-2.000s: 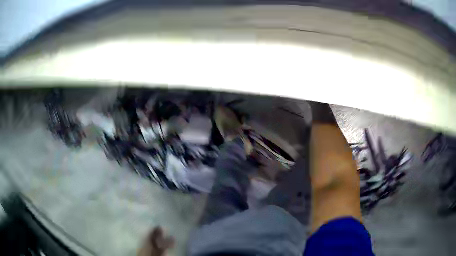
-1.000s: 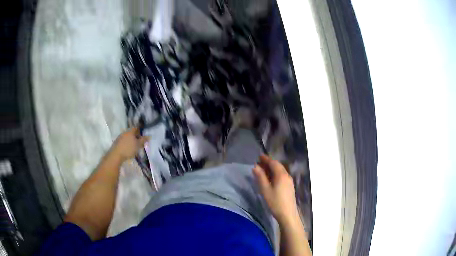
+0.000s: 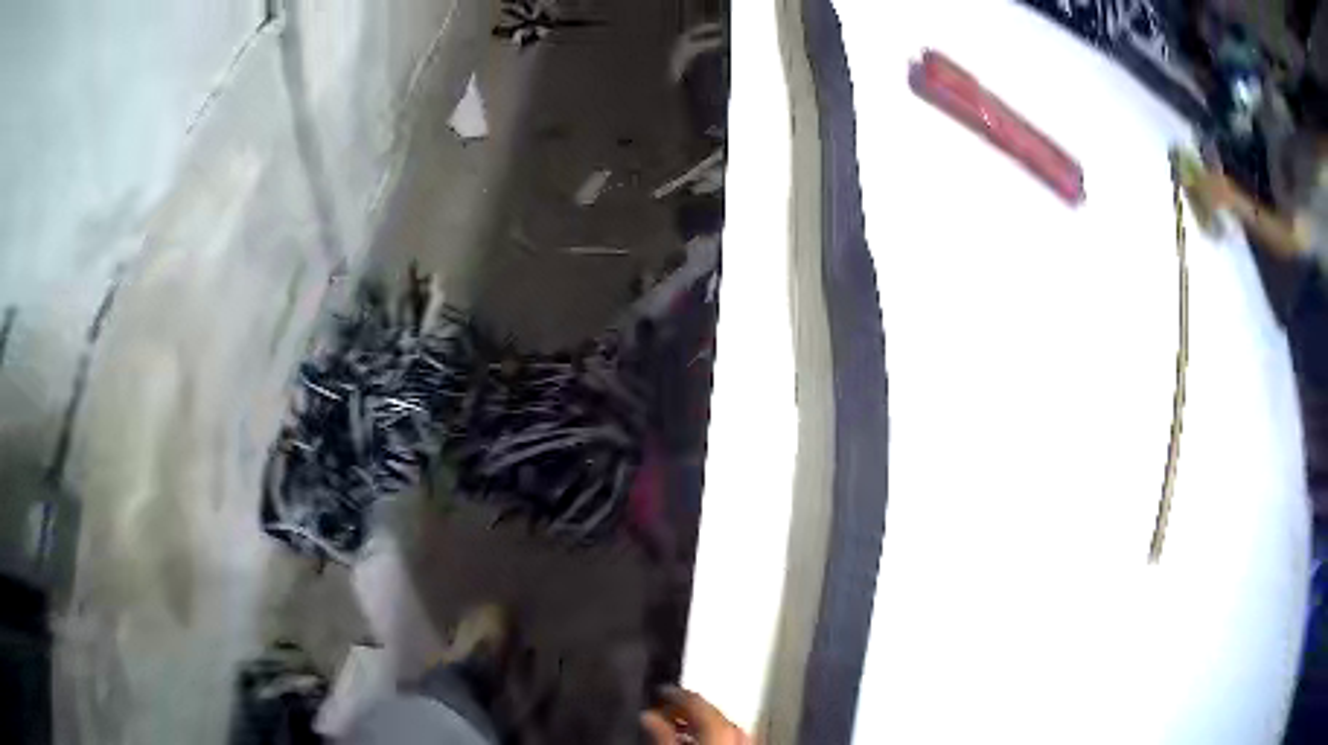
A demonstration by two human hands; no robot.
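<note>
The fabric lay point(image 3: 856, 393) runs lengthwise on the white table point(image 3: 750, 364), with a dark grey layered edge over a pale one. White marker paper point(image 3: 1005, 437) covers its top. A red wrapped bar point(image 3: 998, 127) lies on the paper. A long thin brownish strip or line point(image 3: 1177, 379) shows farther across; I cannot tell which. My right hand point(image 3: 696, 719) is at the table's near edge, cut off by the bottom of the picture; its grip is unclear. My left hand is out of the picture.
Tangled dark offcuts point(image 3: 379, 422) lie on the floor point(image 3: 539, 291) left of the table, with more near my foot. White scraps point(image 3: 468, 111) lie farther ahead. Another person's hand point(image 3: 1231, 204) is at the table's far side, near dark cloth.
The view has turned and moved, so more of the lay's top, the red bar and another person show. My left hand has left the picture; my right hand is now low at the table edge.
</note>
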